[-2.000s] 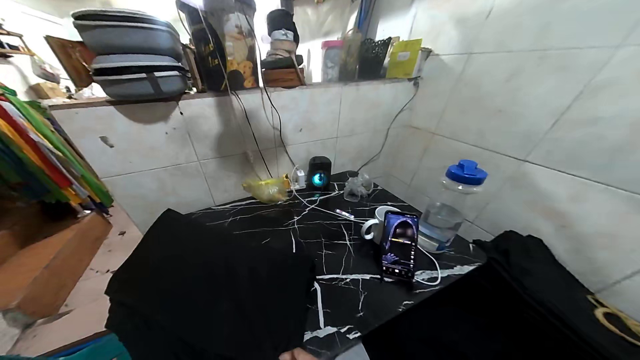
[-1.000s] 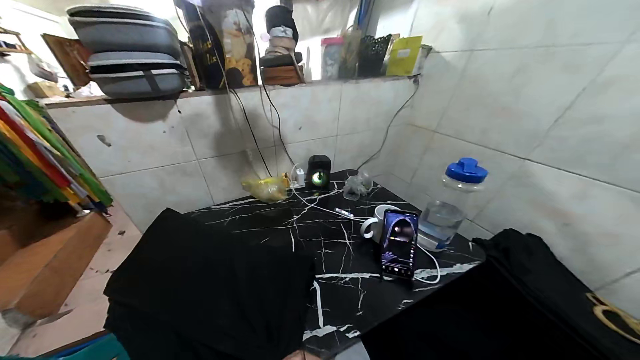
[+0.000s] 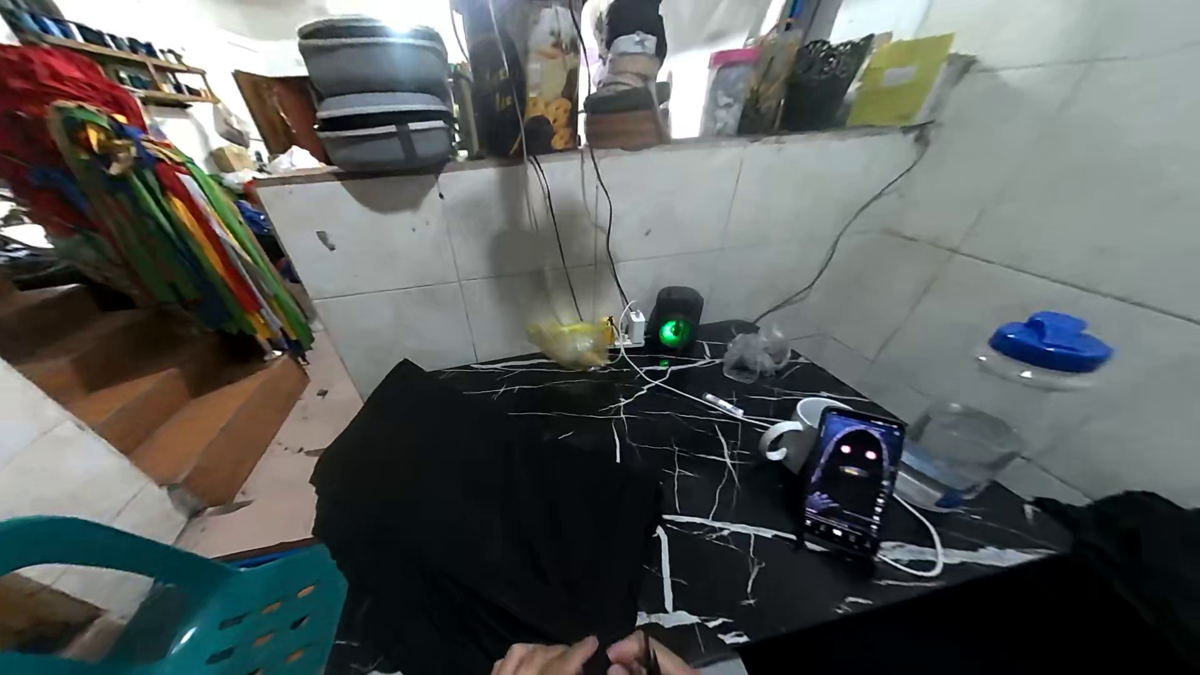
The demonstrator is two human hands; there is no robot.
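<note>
At the bottom edge of the head view, my left hand (image 3: 546,658) and my right hand (image 3: 647,654) are close together, fingertips nearly meeting. A small dark thin item, too unclear to name, is pinched in my right fingers. Dark material shows between the two hands; whether my left fingers grip it is unclear. Black folded cloth (image 3: 487,516) lies on the table just beyond and left of my hands. More black fabric (image 3: 975,619) spreads at the lower right.
On the black marbled table (image 3: 712,487) a phone (image 3: 853,483) leans by a white mug (image 3: 797,436), near a blue-lidded water jug (image 3: 966,422). A speaker (image 3: 677,319), a yellow plastic bag (image 3: 572,344) and cables are near the wall. A green plastic chair (image 3: 234,600) is at left.
The view has swung left, bringing the green chair and more of the stairs into sight. Both hands now show at the bottom edge, where only a little of a hand showed before.
</note>
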